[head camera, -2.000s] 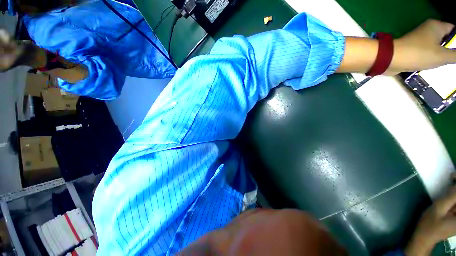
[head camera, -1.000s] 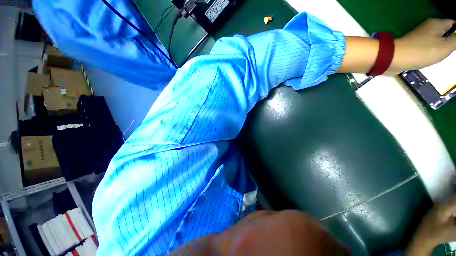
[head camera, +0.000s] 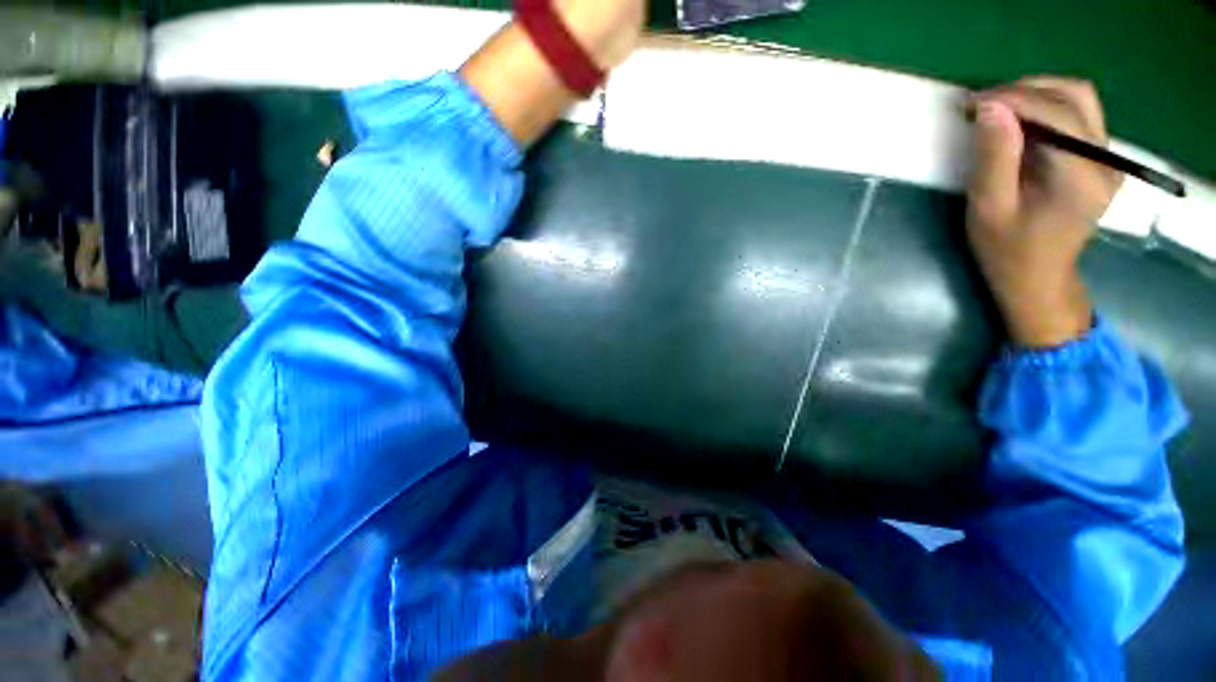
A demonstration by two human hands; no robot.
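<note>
My left hand (head camera: pixel 607 29), with a dark red band on the wrist, is at the top edge over the white belt edging (head camera: pixel 787 113). Its fingers are cut off by the frame, so its grip does not show. A dark corner of a phone unit (head camera: pixel 736 11) shows at the top edge, right of this hand, on the green belt (head camera: pixel 907 40). My right hand (head camera: pixel 1047 180) is over the white edging at the right. It holds thin dark tweezers (head camera: pixel 1100 153), which point out to the right.
The dark green mat (head camera: pixel 667 307) lies between my arms. A black box with a pale label (head camera: pixel 207 220) stands at the left, and a small yellowish bit (head camera: pixel 327 153) lies beside it. Another person's blue sleeve (head camera: pixel 80 380) and cartons (head camera: pixel 140 613) show at the far left.
The view has turned, so both my forearms now show. My right hand, blurred at the lower right edge before, is clear with the tweezers. The phone unit is mostly cut off.
</note>
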